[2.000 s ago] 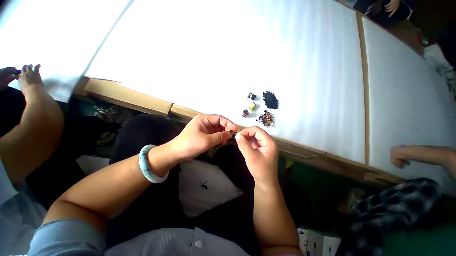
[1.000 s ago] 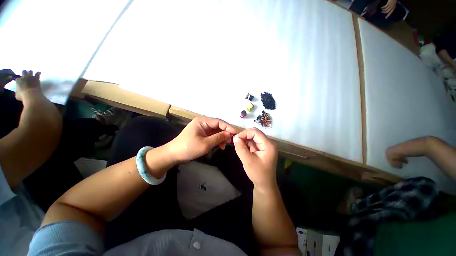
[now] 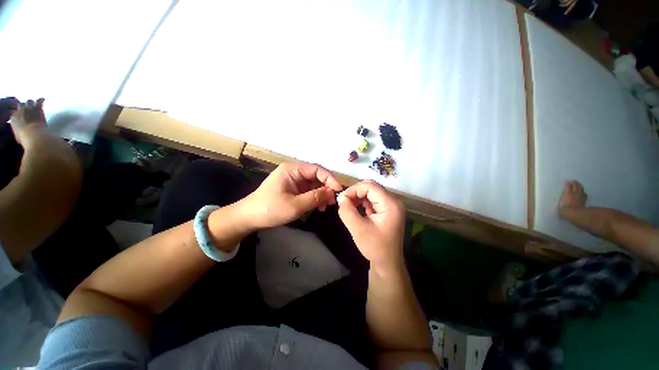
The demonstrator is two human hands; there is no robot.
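My left hand and my right hand meet at their fingertips just off the table's near edge, above my dark-clothed lap. Both pinch a tiny dark piece between thumb and forefinger; it is mostly hidden and too small to make out. On the white table lie a pile of dark small parts and a brown speckled pile nearer the edge. Beside them are a black-and-white piece, a yellow-green piece and a red piece.
The table's wooden edge runs in front of me. Another person's arm is at the left. Another person's hand rests on the white sheeting at the right. A pale sheet or bag lies over my lap.
My hands stay pinched together, with only small finger shifts. The view has moved slightly, so the piles sit a little higher. The right-hand person's hand has turned and its fingers now point up.
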